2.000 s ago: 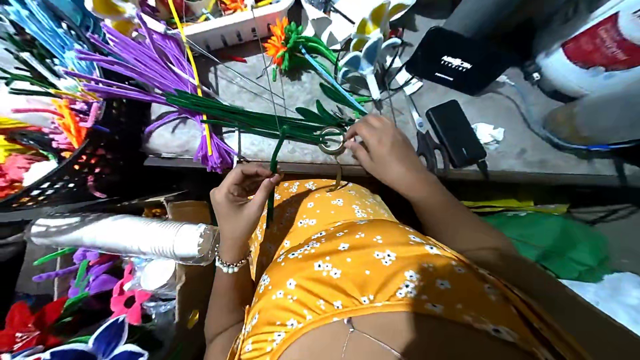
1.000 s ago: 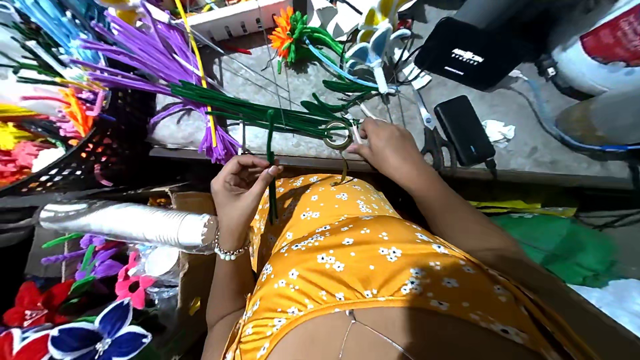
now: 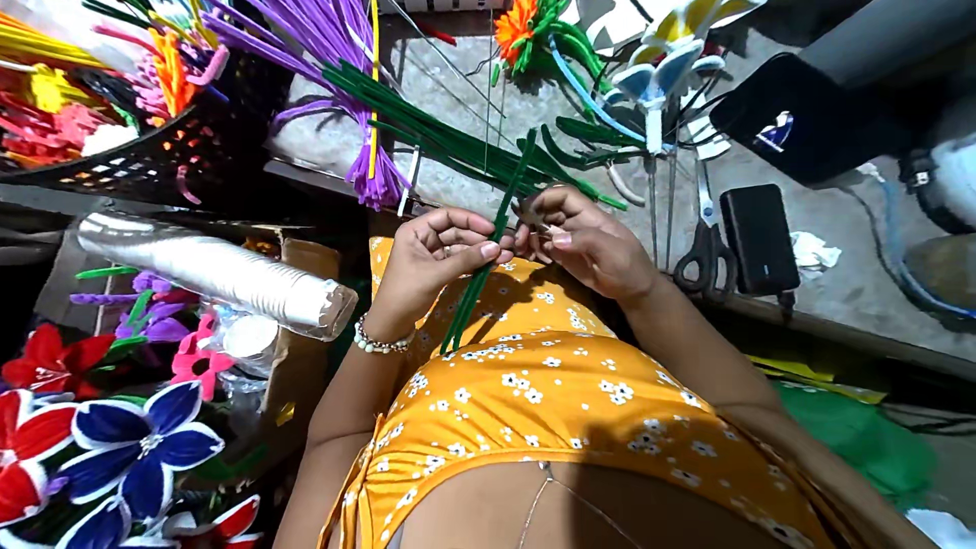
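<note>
My left hand pinches several dark green pipe cleaners, which run between thumb and fingers, their lower ends over the yellow floral dress. Close beside it, my right hand holds a small item at its fingertips, perhaps the wire or tape of the brownish roll seen before; the fingers and shadow partly hide it. Behind both hands a bundle of green pipe cleaners lies across the concrete surface, with a purple pipe cleaner bundle at its left end.
Scissors and a black power bank lie to the right. Farther back are blue-white flowers and an orange flower. At left stand a black basket, a sleeve of plastic cups and finished pipe cleaner flowers.
My right hand has moved left, close to my left hand. The brownish ring-shaped roll seen at its fingers earlier is now mostly hidden. My left hand keeps hold of the green pipe cleaners.
</note>
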